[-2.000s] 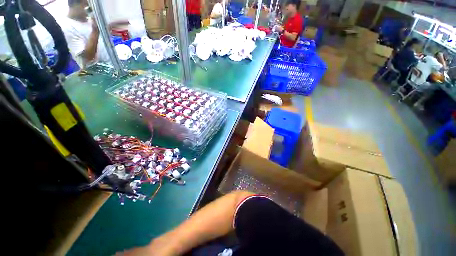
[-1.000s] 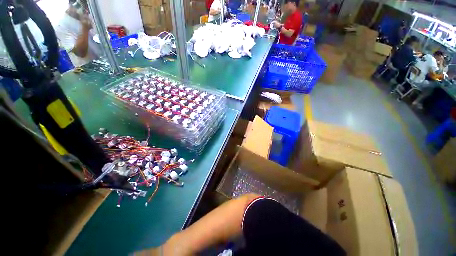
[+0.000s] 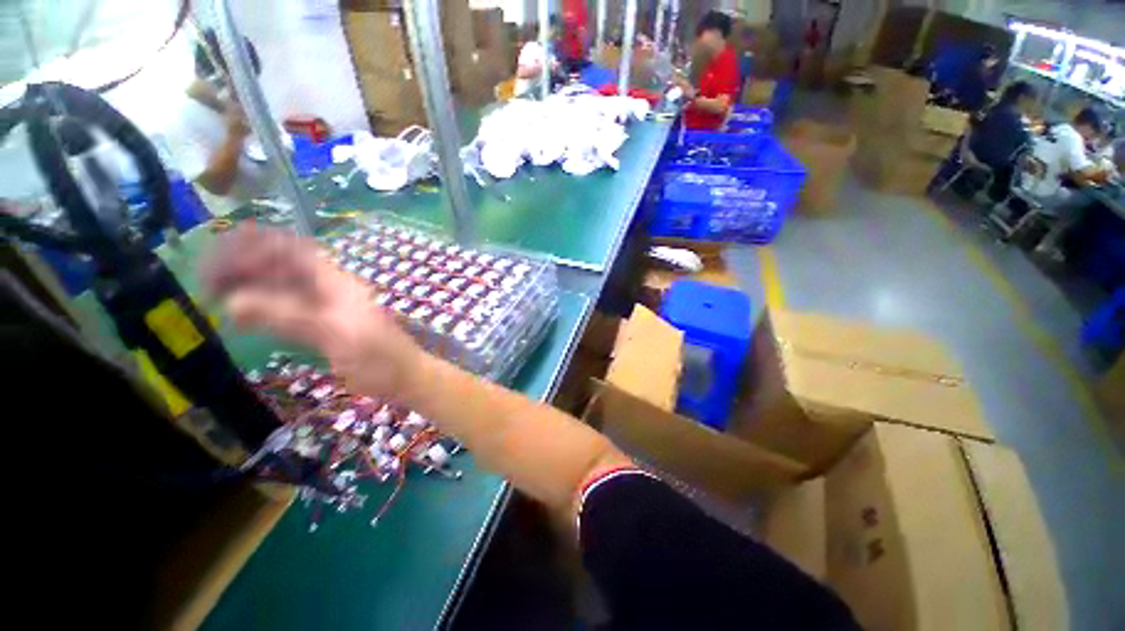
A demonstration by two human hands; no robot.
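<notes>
My right hand is raised over the bench, between the screwdriver and the motor tray, and is blurred. I cannot tell if it holds anything. The clear motor tray stack with rows of silver-white motors stands behind it, partly hidden by the hand. A loose pile of motors with red and dark wires lies on the green bench below my forearm. The black screwdriver with yellow bands hangs at the left, its nose beside the pile. My left hand is not in view.
Dark shape and carton edge at lower left. Metal posts rise from the bench. White parts lie farther back. Open cartons, a blue bin and a blue crate stand right. People sit or stand beyond.
My right hand has come up from the lower edge to over the bench by the screwdriver and tray. The view has shifted slightly.
</notes>
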